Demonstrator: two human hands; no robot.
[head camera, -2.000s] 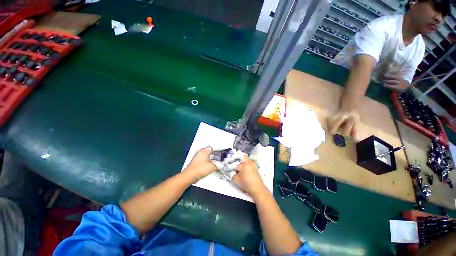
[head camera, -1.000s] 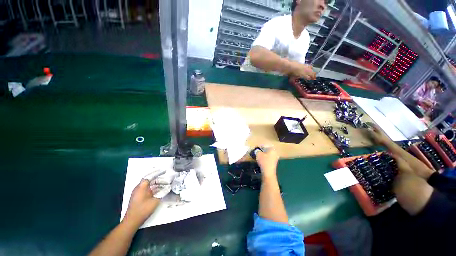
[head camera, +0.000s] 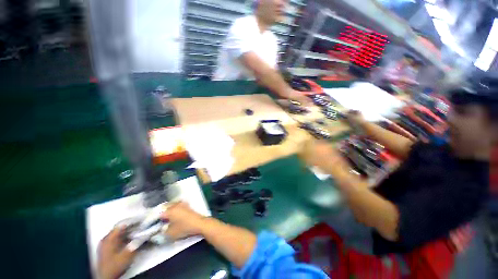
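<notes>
The view is blurred. A crumpled whitish wiping cloth (head camera: 148, 228) is bunched between my hands over the white paper sheet (head camera: 104, 212). My left hand (head camera: 113, 253) grips the cloth at its left side, near the lower left of the picture. My right hand (head camera: 183, 220) is closed on the cloth's right side. Whether a piece is inside the cloth is hidden. Several black waiting pieces (head camera: 240, 192) lie on the green bench right of the sheet.
A metal post (head camera: 123, 103) stands at the sheet's top edge, beside an orange-red box (head camera: 168, 157) and loose white wipes (head camera: 213, 152). A black cube holder (head camera: 271, 132) stands on the brown board (head camera: 245, 155). Two co-workers reach in at the far side and right.
The view has turned right. My right hand has moved from the board's front edge back to the cloth beside my left hand. The co-worker at right has come further into view.
</notes>
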